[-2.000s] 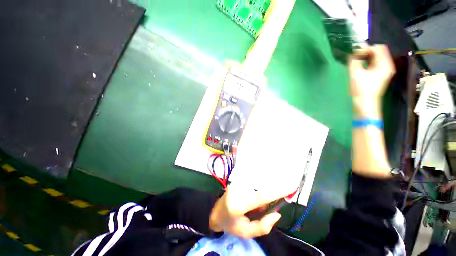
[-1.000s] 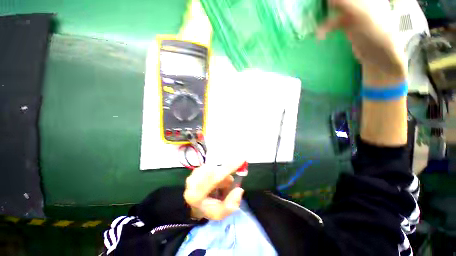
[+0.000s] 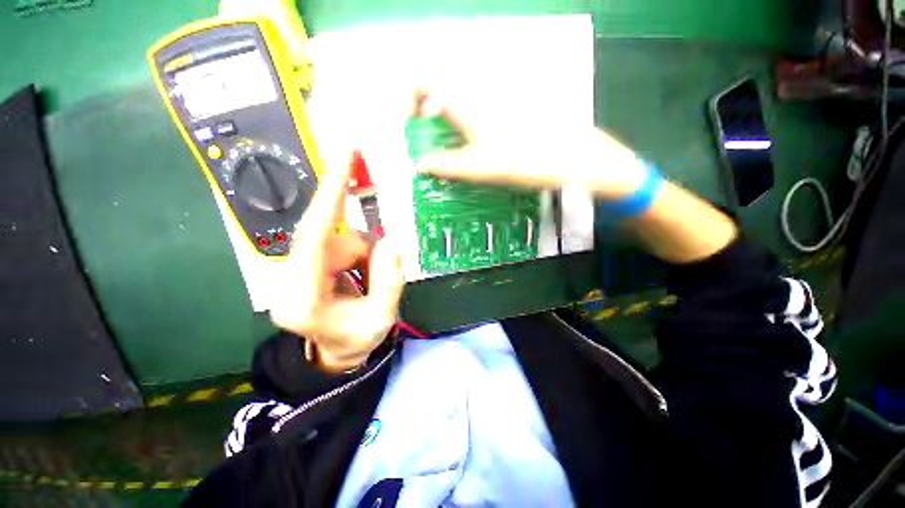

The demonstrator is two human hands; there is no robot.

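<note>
My left hand (image 3: 342,283) is low left of centre, its fingers closed around a test probe with a red grip (image 3: 359,179). My right hand (image 3: 536,159), slightly blurred, reaches in from the right with its fingers on the upper left part of a green PCB panel (image 3: 476,223). The panel is over the white paper (image 3: 367,60), just right of my left hand. The yellow-edged multimeter (image 3: 238,124) is at the left, partly over the paper. A dark probe (image 3: 556,218) shows beside the panel's right edge.
A smartphone (image 3: 744,144) is at the right, with a pale cable (image 3: 799,213) near it. A black mat (image 3: 50,278) is at the far left. A bright yellow shape (image 3: 273,25) touches the meter's top. Striped tape (image 3: 198,395) runs along the near side.
My right hand has come from the far right to the paper, and a PCB panel now shows there under its fingers. My left hand still holds the red probe. The view has shifted.
</note>
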